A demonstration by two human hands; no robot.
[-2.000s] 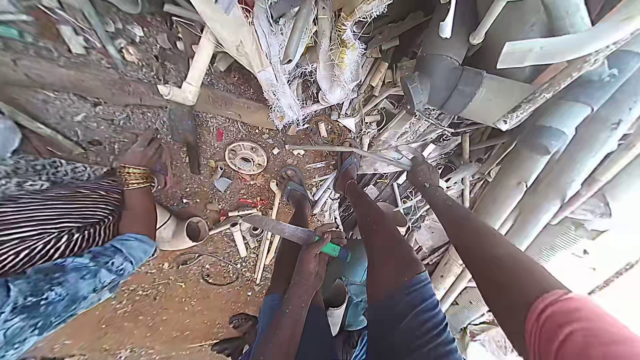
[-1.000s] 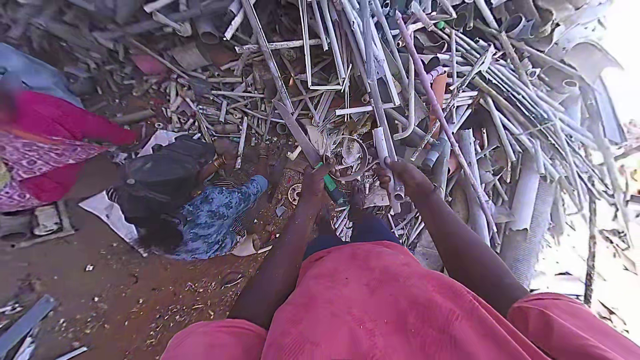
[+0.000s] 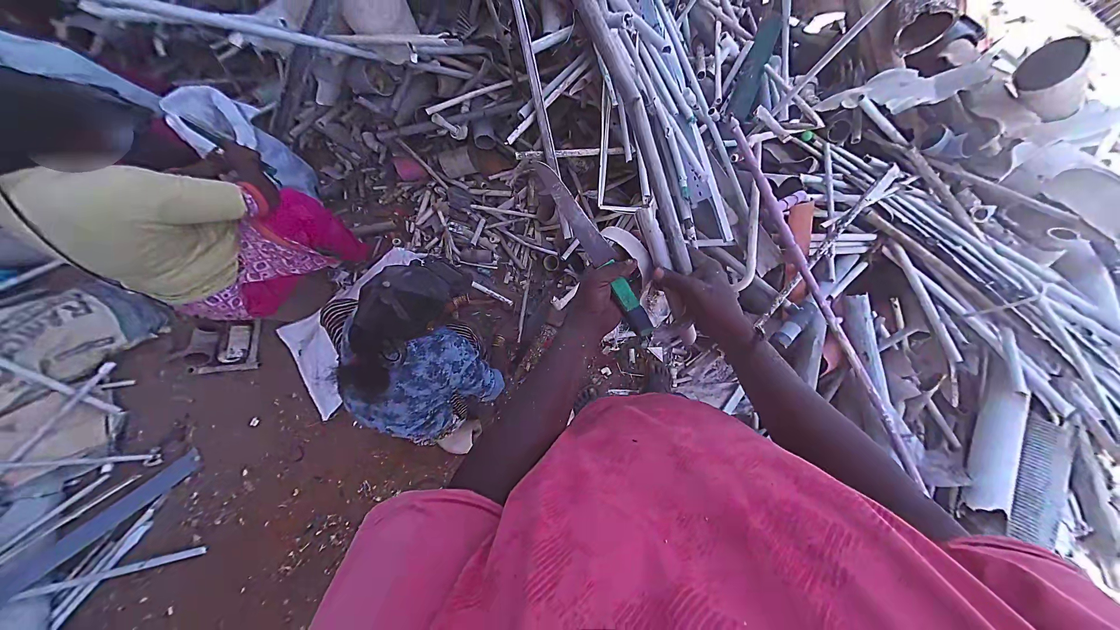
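My left hand [image 3: 598, 302] is closed around the green and black handle [image 3: 625, 294] of a large knife, its long worn metal blade [image 3: 573, 213] pointing up and left over the scrap. Close by on the right, my right hand [image 3: 710, 302] has its thumb and fingers around the near end of a long grey plastic pipe [image 3: 672, 236], partly hidden by the fingers. A pale ring-shaped pipe piece [image 3: 628, 248] shows between the blade and the pipes.
Heaped pipes and broken plastic [image 3: 945, 236] spread ahead and to the right. A long purplish pole [image 3: 818, 297] slants beside my right forearm. A crouching co-worker [image 3: 411, 350] is at left, with another person [image 3: 149, 227] beyond. Flat strips [image 3: 96, 525] lie on the dirt ground at lower left.
The view has swung up and widened since the oldest frame. Two seconds ago the knife blade pointed left near the ground; now it points up and left, still in my left hand.
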